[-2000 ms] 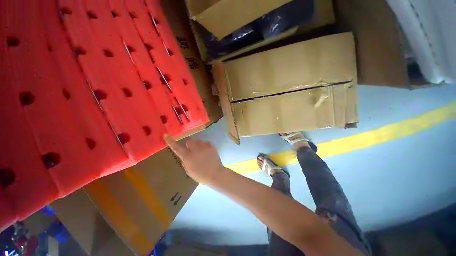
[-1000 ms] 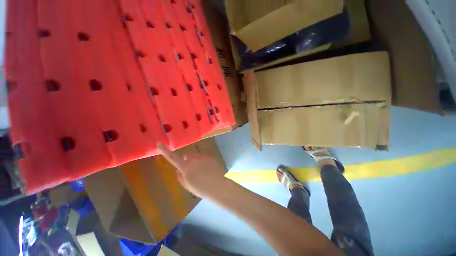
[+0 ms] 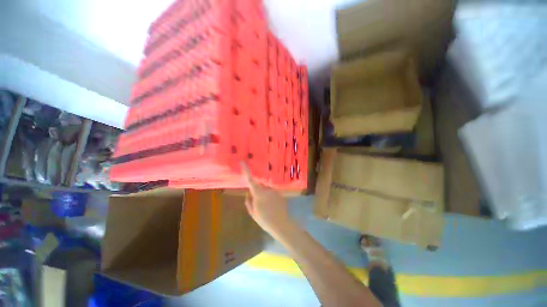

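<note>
A tall red-orange stack of slotted trays (image 3: 252, 114) stands at upper centre. Its left face shows several rows of thin dark parts in slots; its right face shows dark holes. My right hand (image 3: 267, 207) is at the stack's lower edge, index finger extended and the other fingers seemingly curled. The fingertip is at or very near the red edge; contact is unclear in the blur. The hand holds nothing. My left hand is out of the picture.
An open brown carton (image 3: 144, 240) lies below the stack. More cartons (image 3: 384, 192) stand right of it, beside whitish bags or sheets (image 3: 510, 162). A foot (image 3: 372, 247) is near the yellow floor line (image 3: 456, 285). Shelves (image 3: 45, 141) are at left.
The view has swung, bringing the stack's slotted face and the shelves into sight. My right hand stays at the stack's lower edge, finger extended, now at a different spot along it.
</note>
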